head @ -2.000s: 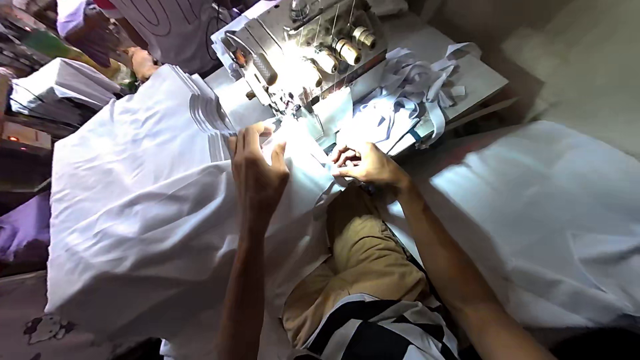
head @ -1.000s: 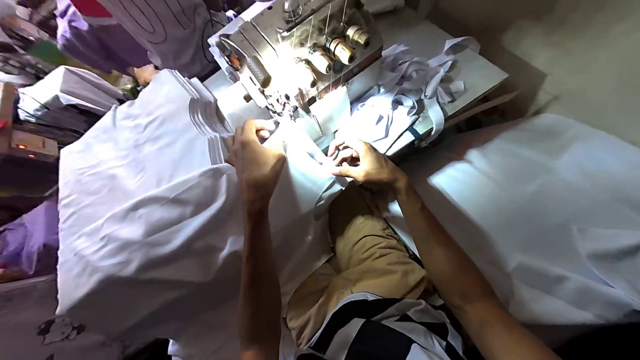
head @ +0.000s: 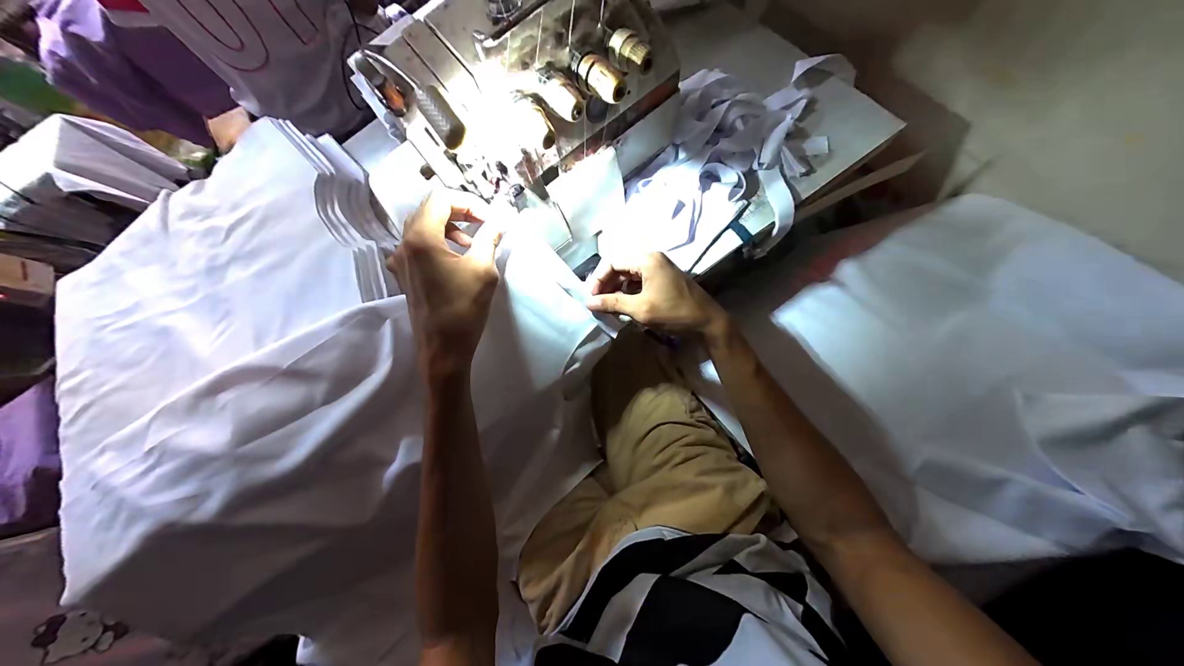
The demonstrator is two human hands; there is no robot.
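An overlock sewing machine [head: 518, 83] with brass-coloured tension dials stands at the top centre, its needle area brightly lit. White fabric [head: 231, 398] spreads from under the presser area down over my lap and to the left. My left hand [head: 449, 268] rests on this fabric just below the needle area, fingers bent; whether it grips cloth is hard to see. At the fabric's right edge, my right hand [head: 652, 291] pinches the cloth between thumb and fingers. A stack of folded white pieces [head: 347, 199] lies left of my left hand.
White fabric strips [head: 731, 129] lie tangled on the table [head: 856, 120] right of the machine. More white cloth [head: 999, 370] drapes at the right. Another person's hand [head: 228, 128] shows at the upper left, near a wrapped white bundle [head: 83, 166].
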